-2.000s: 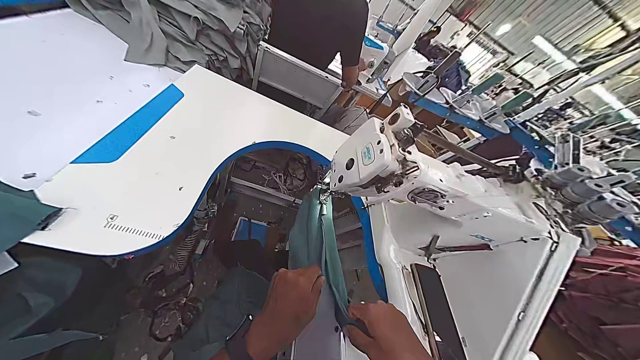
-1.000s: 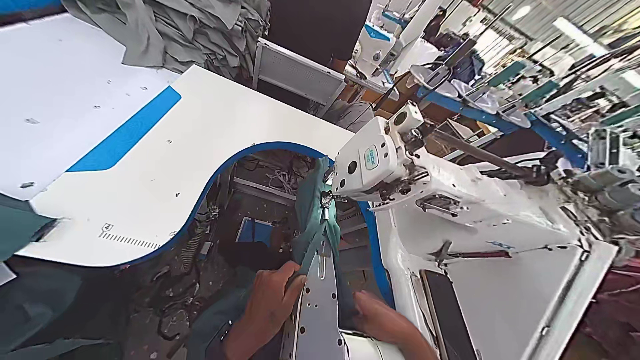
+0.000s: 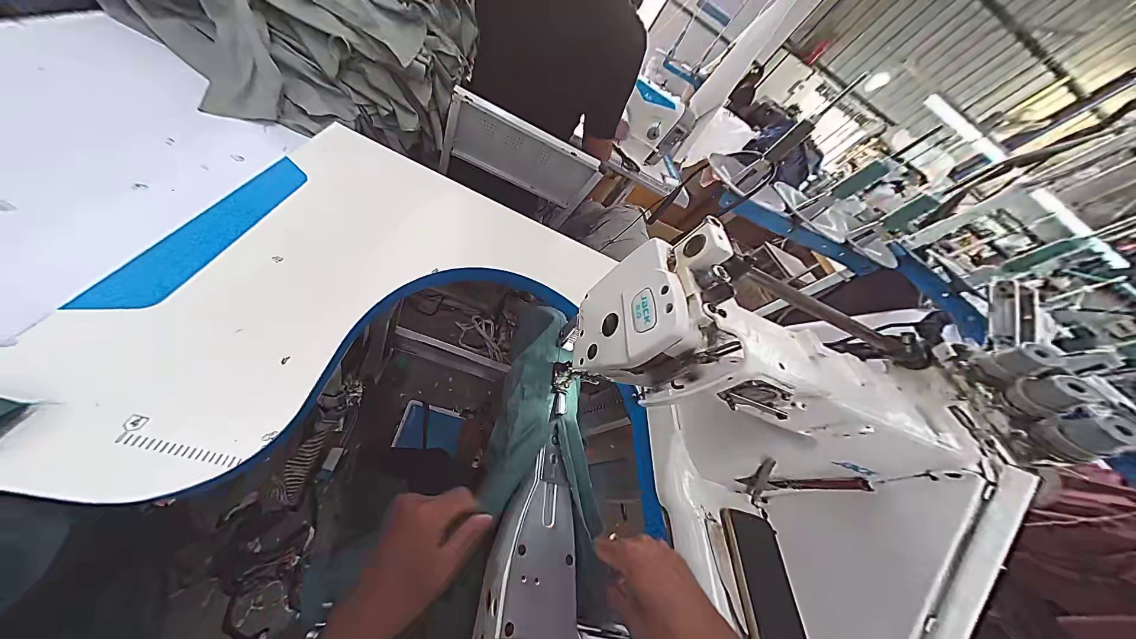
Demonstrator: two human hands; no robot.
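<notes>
A Jack industrial sewing machine [image 3: 635,311] has its needle area lit above a narrow metal feed arm [image 3: 532,550]. Green fabric [image 3: 524,399] runs through the needle area and hangs down both sides of that arm. Left of the arm, my left hand [image 3: 422,546] grips the fabric, its fingers partly blurred. My right hand [image 3: 652,577] pinches the edge of the narrower fabric strip to the right of the arm.
A white table [image 3: 373,222] with a curved blue edge wraps the left side. Grey fabric [image 3: 337,71] is heaped behind it. A person in a dark top [image 3: 555,62] works beyond. Thread stands are at the right, above dark red fabric [image 3: 1056,559].
Two seconds ago my hands were close together on the fabric in front of the metal arm; now they are apart, one on each side, with the arm exposed between them.
</notes>
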